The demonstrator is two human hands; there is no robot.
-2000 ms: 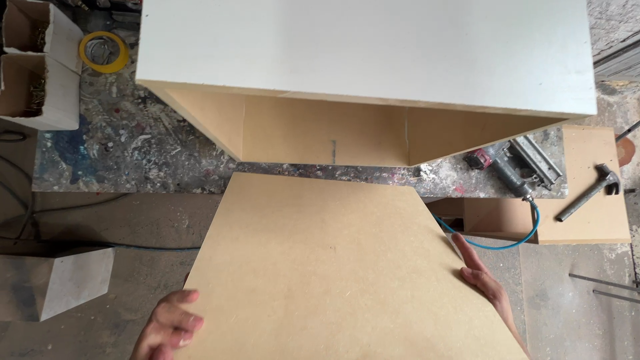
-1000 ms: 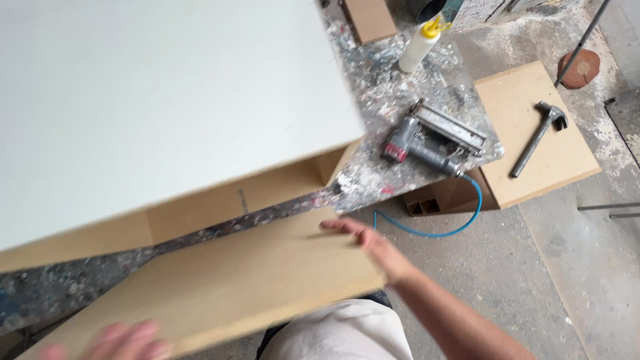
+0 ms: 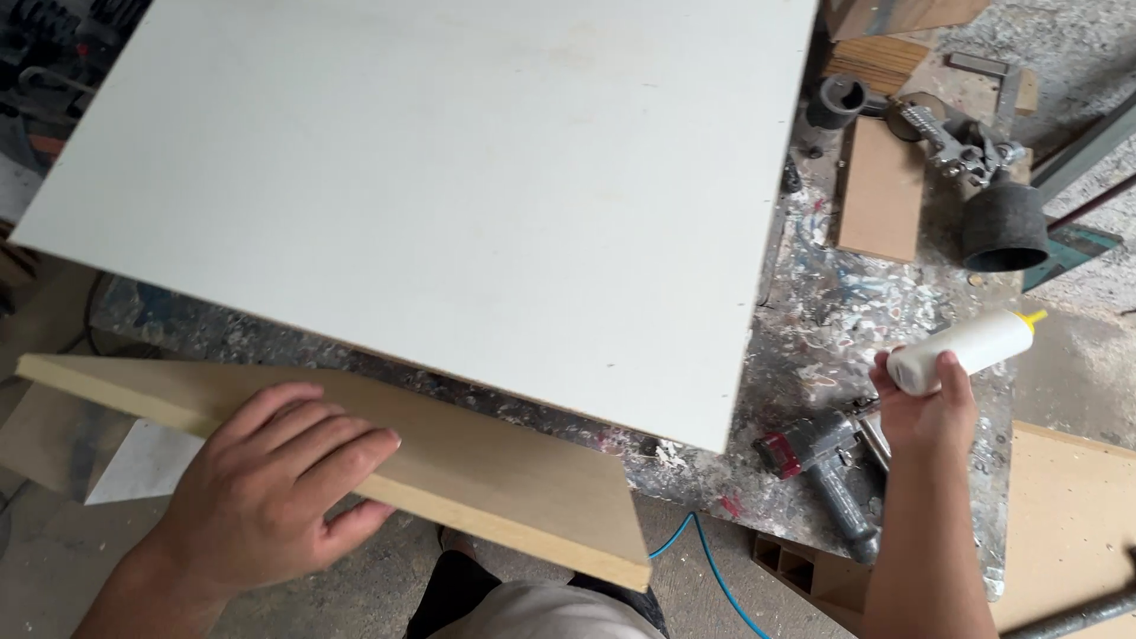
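Observation:
My left hand (image 3: 288,479) grips the near edge of a tan MDF board (image 3: 497,453), fingers on its upper face and thumb below. The board lies along the front edge of the paint-spattered workbench (image 3: 852,346). My right hand (image 3: 927,408) holds a white squeeze bottle with a yellow nozzle (image 3: 967,351), tilted with the nozzle away to the upper right. A large white panel (image 3: 461,195), the top of a box-like cabinet, covers most of the bench; the cabinet's opening is hidden from this angle. Just left of my right forearm lies a pneumatic nailer (image 3: 830,470).
A spray gun with a dark cup (image 3: 1003,213) and a small board (image 3: 881,191) lie at the bench's back right. A blue air hose (image 3: 710,568) hangs below the front edge. At the lower right are a wooden panel (image 3: 1065,506) and a hammer (image 3: 1078,612).
My right hand has left the MDF board and now holds the squeeze bottle, which stood on the bench one second ago. My left hand remains on the board. The view has shifted.

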